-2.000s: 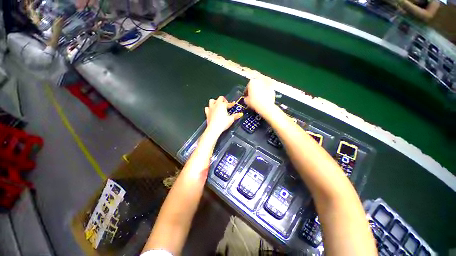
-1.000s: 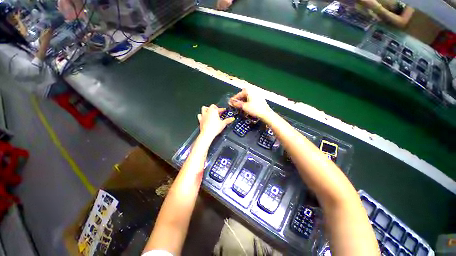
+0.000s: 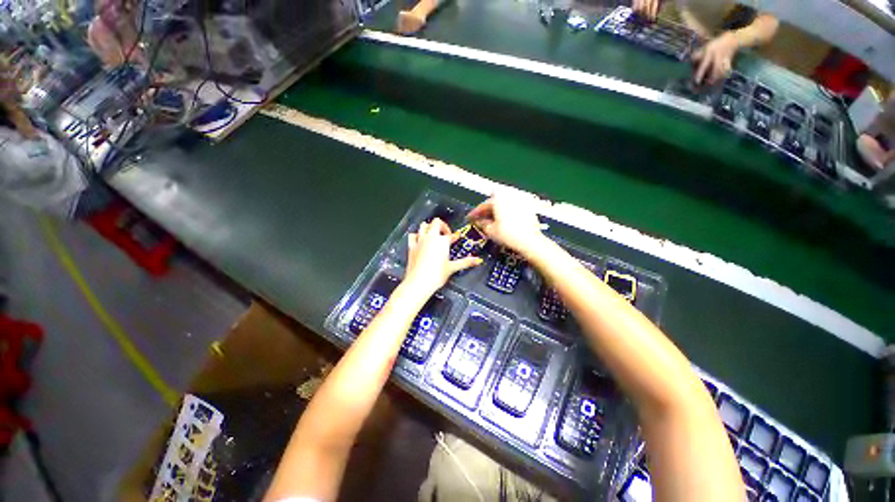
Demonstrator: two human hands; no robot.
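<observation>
A clear phone tray (image 3: pixel 343 312) lies on the dark green bench with dark keypad phones in its pockets. My left hand (image 3: pixel 430 257) is at the tray's upper part, its fingers on a keypad phone (image 3: pixel 468 245) with a yellow screen border. My right hand (image 3: pixel 504 224) is at the top end of the same phone, fingertips pinched at the yellow border (image 3: pixel 475 231). What lies between those fingertips is too small to tell. Another keypad phone (image 3: pixel 505 272) sits just right of it. My right forearm hides part of the upper row. One more yellow border (image 3: pixel 620 284) shows right of the forearm.
A lens tray (image 3: pixel 761 431) lies at the lower right, partly behind my right forearm. The bright green conveyor (image 3: pixel 442 127) runs beyond the bench. Another person's hand (image 3: pixel 719 57) is over a tray opposite. A liner sheet (image 3: pixel 186 451) lies in a carton below the bench edge.
The view has shifted, and more of the tray's left end shows. Both hands have moved from the phone in the upper corner to the bordered phone beside it.
</observation>
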